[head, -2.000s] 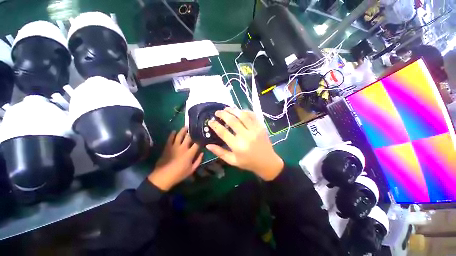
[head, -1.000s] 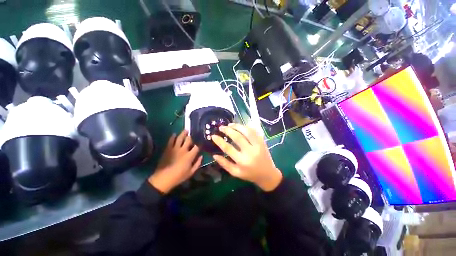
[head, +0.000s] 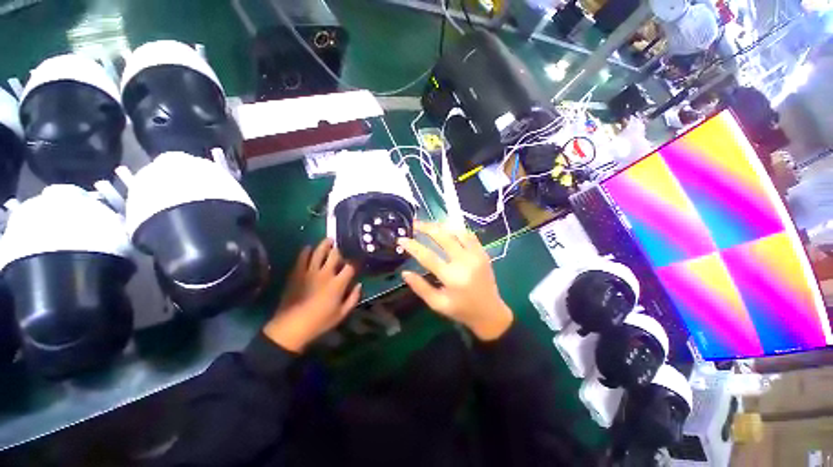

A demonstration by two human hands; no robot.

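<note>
A PTZ dome camera (head: 373, 214) with a white hood and a black ball lies in front of me on the green bench. Its lens faces up toward me, with a ring of pale LED dots showing. My right hand (head: 454, 276) touches the right side of the ball with its fingertips, fingers apart. My left hand (head: 313, 296) rests at the lower left edge of the ball with fingers spread; whether it presses on the ball is hard to tell. Neither hand is closed around the camera.
More dome cameras (head: 192, 228) stand in rows at left. A white and dark red box (head: 306, 128) lies behind. White cables (head: 511, 150) tangle beside a black case (head: 489, 82). Three cameras (head: 630, 351) sit below the keyboard (head: 630, 246) and lit monitor (head: 722, 242). Cartons (head: 785, 429) are at lower right.
My right fingers have drawn back from over the lens to the ball's right side, and more LED dots now show. My left hand stays beside the ball. The view has shifted slightly.
</note>
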